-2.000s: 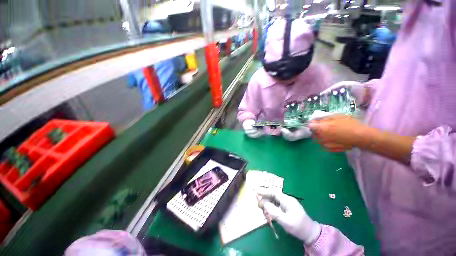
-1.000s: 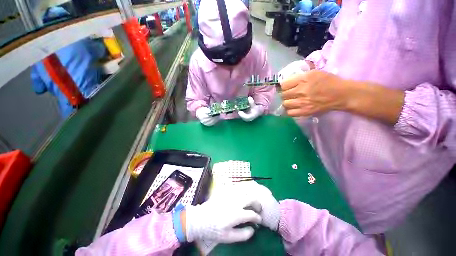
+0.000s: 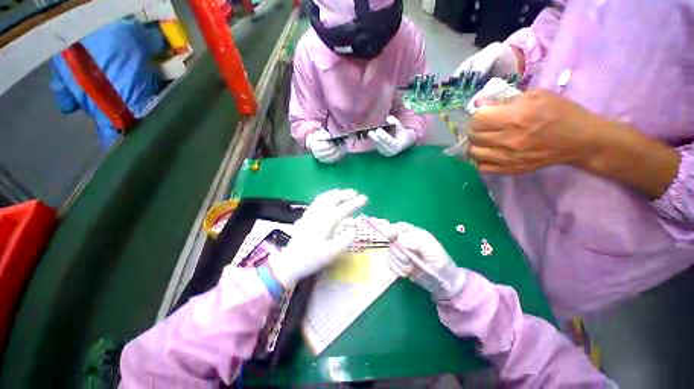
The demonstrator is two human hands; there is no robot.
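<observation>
My left hand [image 3: 318, 237], in a white glove with a blue band at the cuff, is over the right edge of the black tray [image 3: 285, 319] and the papers, fingers apart and empty. My right hand [image 3: 426, 260], gloved in white, holds a thin pinkish stick, perhaps a pen [image 3: 377, 229], its end pointing up and left. The record sheet [image 3: 335, 308] lies below with a yellow paper [image 3: 351, 267] on it. A dark thin stick [image 3: 371, 245] lies above the yellow paper. A phone [image 3: 266, 248] in the tray is partly hidden by my left arm.
A person across the table holds a circuit board [image 3: 361, 134]. Another person at the right holds a green board [image 3: 441, 95]. A yellow tape roll [image 3: 221, 218] is by the tray. Sticker scraps [image 3: 486, 247] lie at the right. The conveyor belt [image 3: 144, 205] and red bin [image 3: 23, 258] are left.
My hands, together over the papers a second ago, are now apart. The yellow paper and record sheet are uncovered. The person at the right has tilted the board, showing its green face.
</observation>
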